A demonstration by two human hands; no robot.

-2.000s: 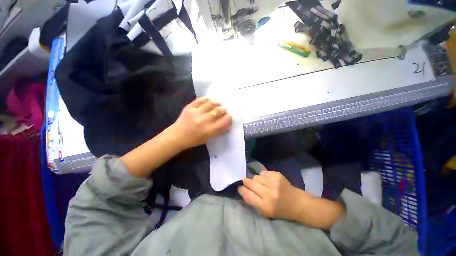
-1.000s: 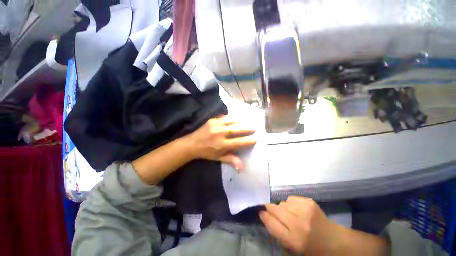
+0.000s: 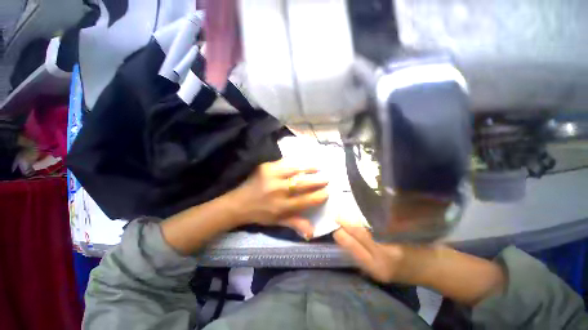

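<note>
A white fabric piece [image 3: 332,184] lies on the machine bed against a black fabric panel [image 3: 174,148], which is bunched to its left. My left hand [image 3: 284,195] rests on the white piece with its fingers spread. My right hand [image 3: 371,251] is at the white piece's near right corner, fingertips on its edge; it is partly blurred. The sewing machine head [image 3: 322,58] looms over the work, with a shiny guard [image 3: 425,142] on its front. The needle area is bright and mostly hidden.
A pink cloth strip [image 3: 220,42] hangs from the head's left end. Black and white cut pieces [image 3: 119,48] lie at the back left. Red cloth [image 3: 35,258] hangs at the left. The table's front edge [image 3: 277,256] runs just before my lap. A blue crate shows at the lower right.
The head camera has come closer to the machine head, which now looms larger. The white piece and my right hand have moved forward onto the table from its front edge. My left hand stays on the white piece.
</note>
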